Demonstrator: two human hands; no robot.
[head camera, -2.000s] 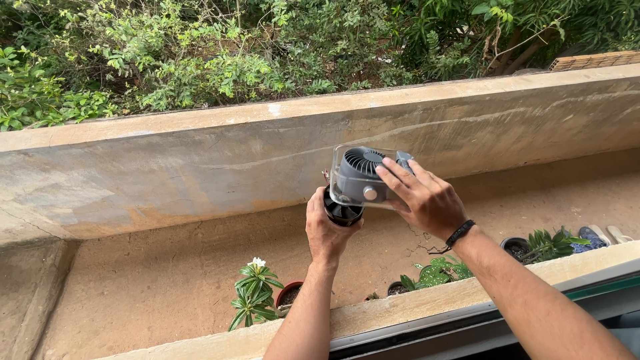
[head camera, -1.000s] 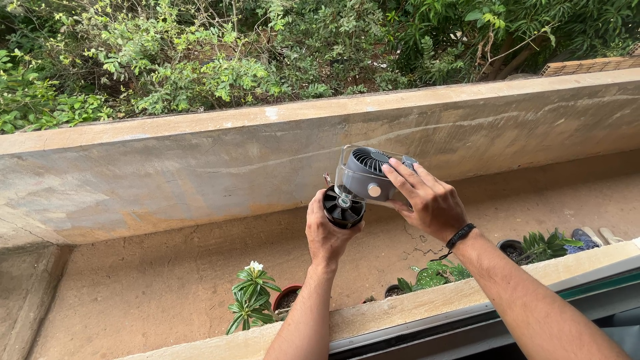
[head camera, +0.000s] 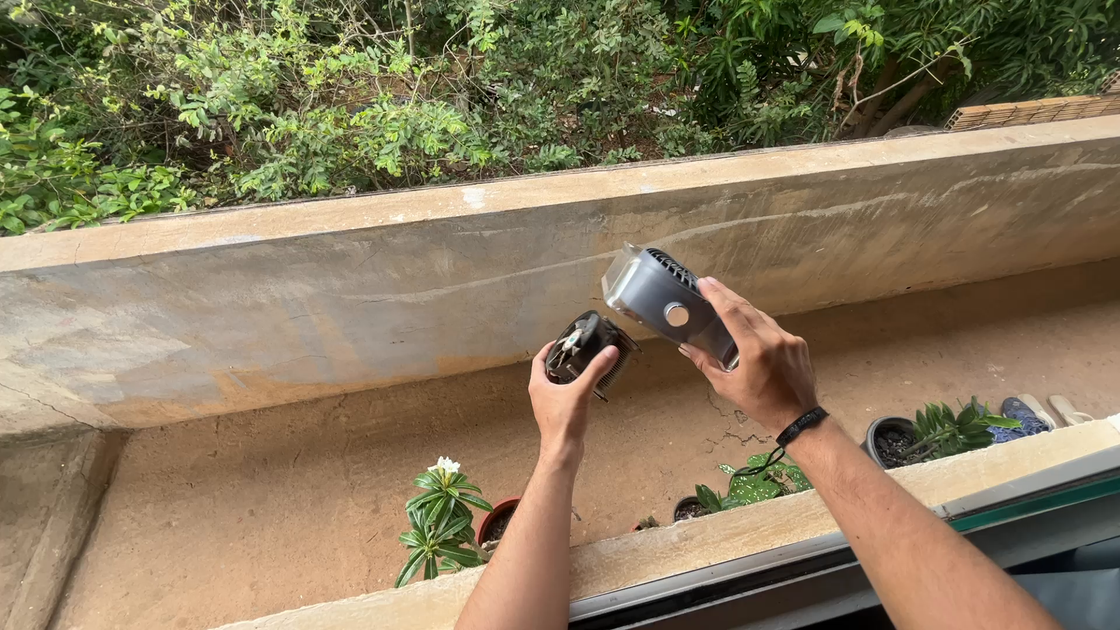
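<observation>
Near the middle of the view, my left hand grips a round black CPU cooler fan with metal fins at its side, its bladed face tilted to the left. To its upper right, my right hand holds a small grey device with a slotted round grille on top, a round silvery button on its side and a clear plastic part at its far end. The two objects are apart, with a small gap between them. A black cord bracelet is on my right wrist.
A concrete wall runs across beyond my hands, with bushes behind it. Below are a white-flowered plant, several potted plants and shoes. A window frame lies close under my forearms.
The two objects, close together or overlapping in view before, are now apart. My left hand has turned the fan onto its side, and my right hand has tilted the grey device.
</observation>
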